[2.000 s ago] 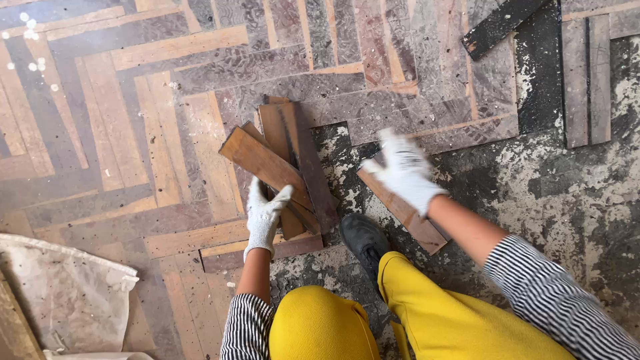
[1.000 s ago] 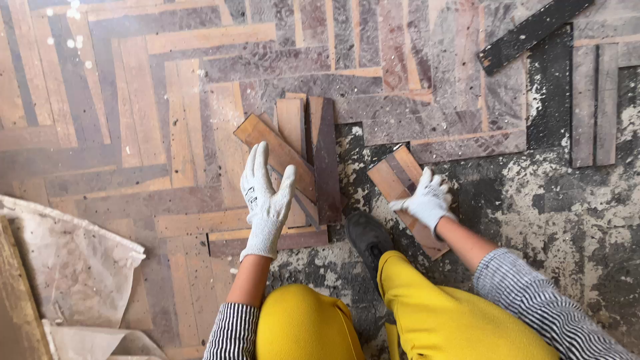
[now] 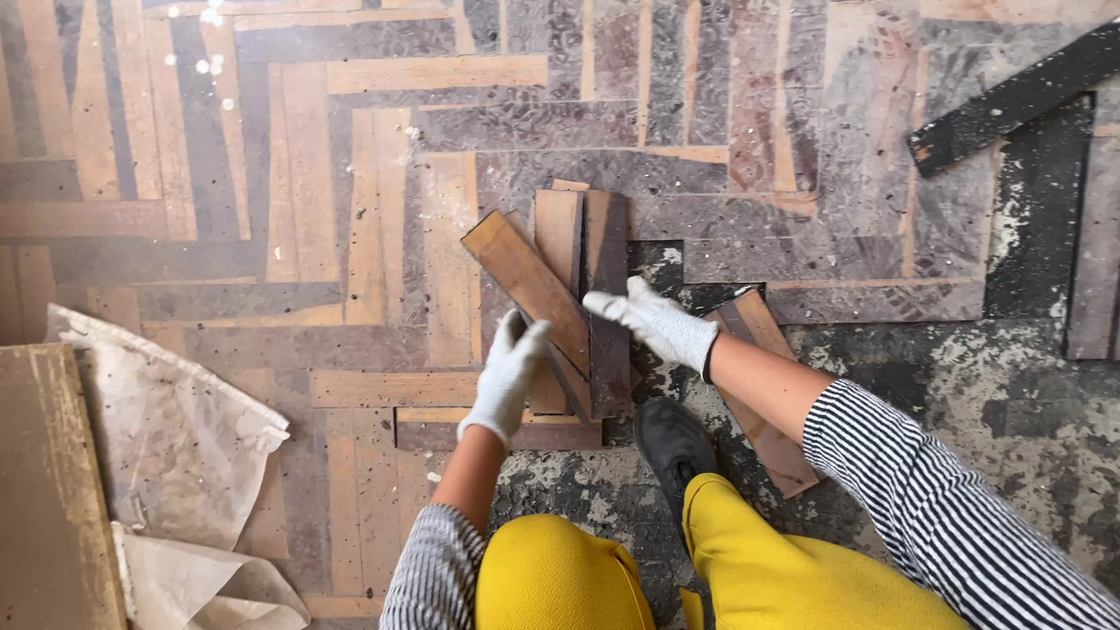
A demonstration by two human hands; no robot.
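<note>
Both my hands wear pale knit work gloves. My left hand [image 3: 507, 372] is at the lower left edge of a loose pile of wooden parquet blocks [image 3: 610, 306], by the slanted top block [image 3: 534, 293]; whether it grips anything cannot be told. My right hand [image 3: 656, 324], slightly blurred, reaches over the pile's right side with its fingers toward the same block, not visibly holding anything. Beneath my right forearm, another couple of parquet blocks [image 3: 766, 437] lie at a slant on the bare subfloor. The pile rests on the edge of the laid herringbone parquet [image 3: 376, 219].
My dark shoe [image 3: 674, 446] stands on the stained subfloor [image 3: 962, 411] right of the pile. A black-coated block [image 3: 1006, 101] lies across the parquet edge at upper right. Crumpled translucent sheeting [image 3: 175, 429] and a worn board [image 3: 52, 490] lie at lower left.
My right hand has moved left from the slanted blocks on the subfloor to the pile. My left hand, spread over the pile's left side a second ago, is now lower with its fingers bent.
</note>
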